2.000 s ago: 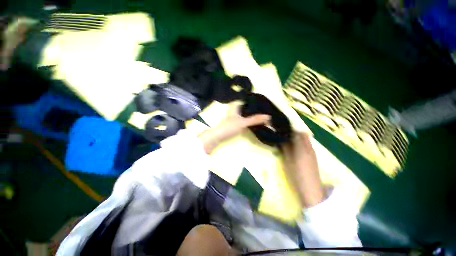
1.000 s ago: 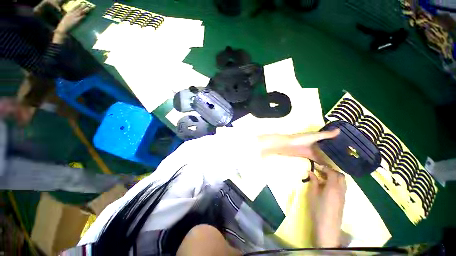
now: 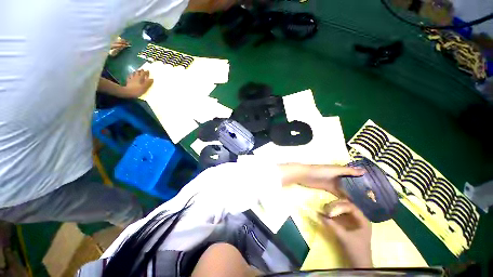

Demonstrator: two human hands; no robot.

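My left hand (image 3: 322,177) comes in from the left and holds a dark oval shell (image 3: 370,189) by its near-left edge, thumb on its upper face. The shell has a small keyhole-like cut-out. It overlaps the lower left edge of the die-cut sheet (image 3: 416,184), yellow with rows of black arcs. My right hand (image 3: 348,230) is just below the shell, fingers bent, thumb and index finger close together. It is blurred; I cannot tell whether a strip is between the fingertips. Yellow and white backing papers (image 3: 397,246) lie under the hands.
Several dark shells (image 3: 291,133) and a greyer, shinier one (image 3: 236,136) lie left of centre. White papers (image 3: 178,103) and another arc sheet (image 3: 166,55) are beyond. A person in white (image 3: 48,103) stands at the left, beside blue stools (image 3: 145,162). A pale bracket (image 3: 475,193) is at the right.
The head view has shifted. The person in white has come in at the left. The held shell has tilted and sits lower on the sheet's edge; the dark strip seen earlier at my right fingertips no longer shows clearly.
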